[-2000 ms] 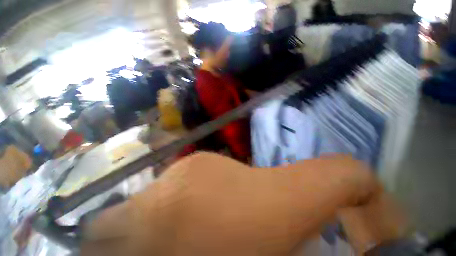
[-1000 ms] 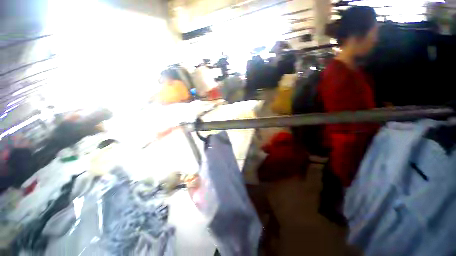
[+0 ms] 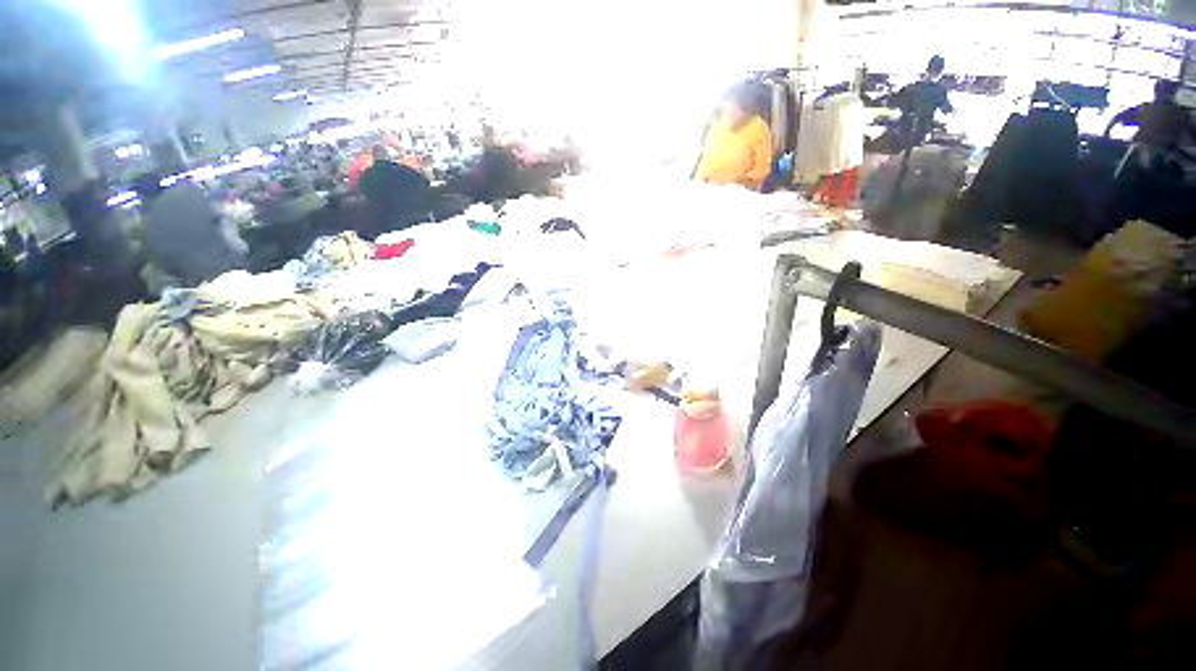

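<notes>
Neither of my hands is in the picture. A stack of flat poly bags [image 3: 394, 537], shiny and overexposed, lies on the white packing table [image 3: 197, 551] in front of me. A crumpled blue cloth [image 3: 544, 393] lies on the table beyond the bags. A light-blue shirt [image 3: 787, 485] in shiny film hangs by a black hook at the near end of the grey rail [image 3: 997, 344], right of the table edge.
A beige fabric pile [image 3: 171, 380] lies at the left. A pink container [image 3: 702, 435] stands near the table's right edge. Red cloth [image 3: 984, 426] is low behind the rail. A person in orange [image 3: 737, 147] is beyond the table.
The view has swung left, from the packed shirt rail and the person in red to the table. My blurred hand or arm, seen large in the oldest frame, has left the picture.
</notes>
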